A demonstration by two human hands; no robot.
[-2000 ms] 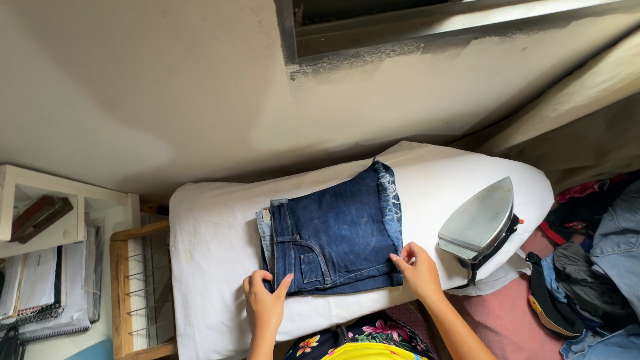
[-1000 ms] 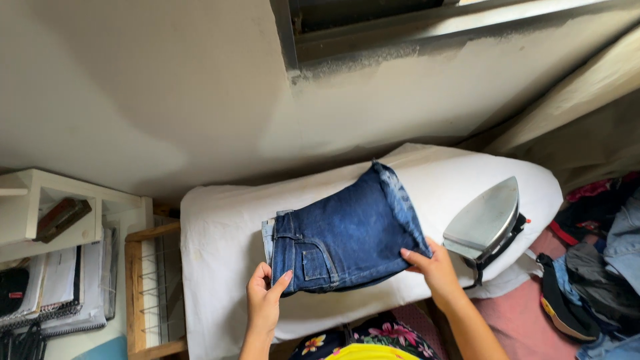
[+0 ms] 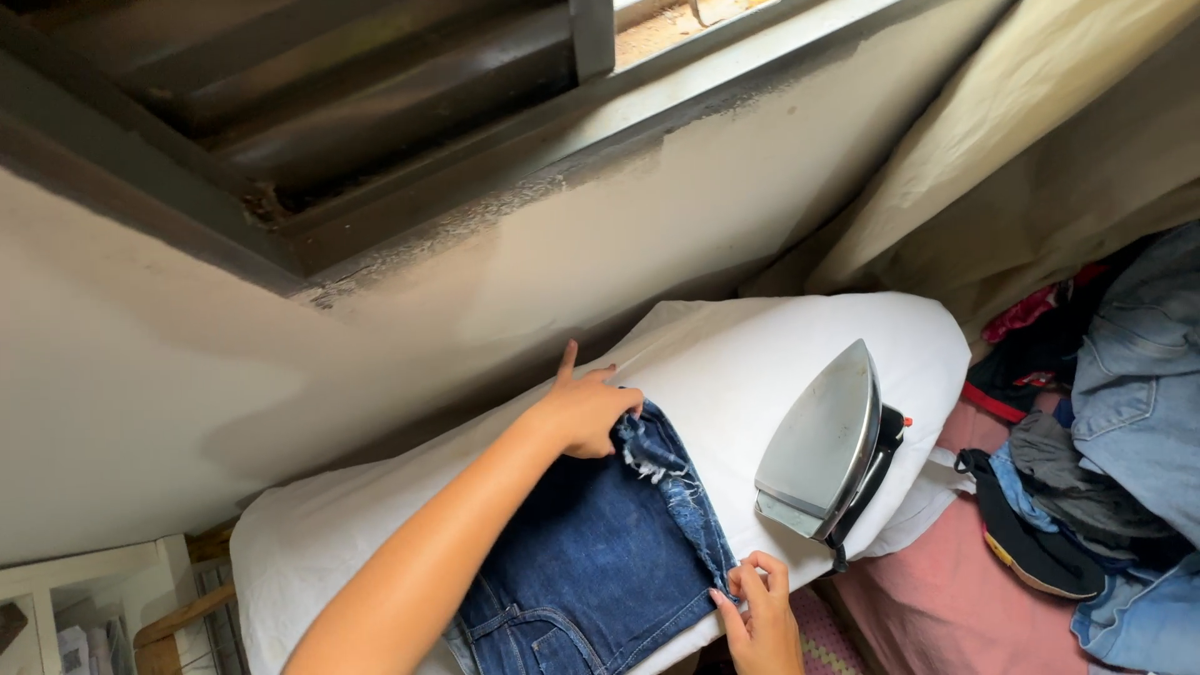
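Folded blue denim shorts (image 3: 600, 544) lie on an ironing board with a white cover (image 3: 328, 525). My left hand (image 3: 586, 412) reaches across them and grips the far corner of the frayed leg hem. At the near corner of that same hem, my right hand (image 3: 761, 600) pinches the denim between thumb and fingers. Just right of the shorts, a clothes iron (image 3: 825, 441) rests on the board, its metal soleplate showing and its dark body turned away to the right. My left forearm hides part of the shorts and board.
Beyond the board stands a wall (image 3: 525, 309) with a louvred window (image 3: 375, 112) above. A heap of clothes (image 3: 1125, 450) lies at the right on a pink cloth (image 3: 928, 581). A white shelf unit (image 3: 94, 581) is at the lower left, and a curtain (image 3: 994, 131) hangs at upper right.
My left hand has gone from the waistband side to the far corner of the hem. My right hand remains at the near hem corner. The view has shifted, showing more of the window.
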